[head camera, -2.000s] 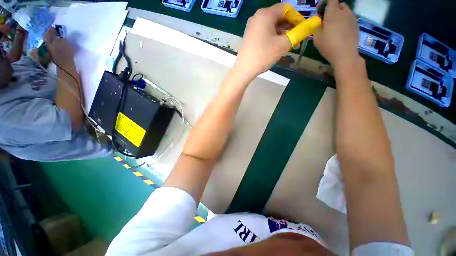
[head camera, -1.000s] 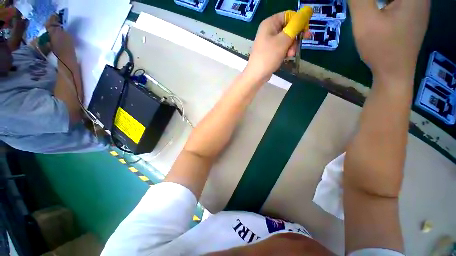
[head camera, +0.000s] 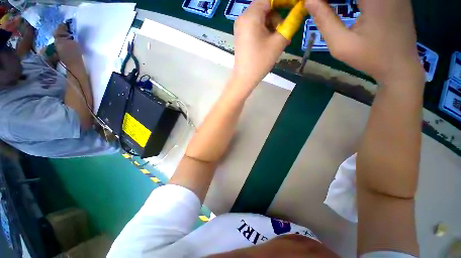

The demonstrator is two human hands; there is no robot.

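My left hand (head camera: 260, 43), with yellow finger cots (head camera: 292, 22) on thumb and finger, is at the top edge over the near side of the dark green belt (head camera: 273, 38). My right hand (head camera: 371, 38) is bare and beside it over the belt, its fingertips close to the yellow cots. The picture's edge cuts off part of both hands; no held part can be made out. A pale-blue case (head camera: 309, 41) with dark parts inside lies on the belt between and below the hands. Further cases lie at right (head camera: 427, 63) and upper left (head camera: 200, 6).
A thin upright rod (head camera: 307, 53) stands at the belt edge. The beige bench (head camera: 212, 80) has a green strip (head camera: 283, 146). A crumpled white cloth (head camera: 343, 191) touches my right forearm. A black box (head camera: 136, 118) with cables stands at left, beside another person's arm (head camera: 76, 75).
Since one second ago my left hand has moved up and slightly left, and my right hand's fingers have come in towards it. The cases at right have shifted right in view.
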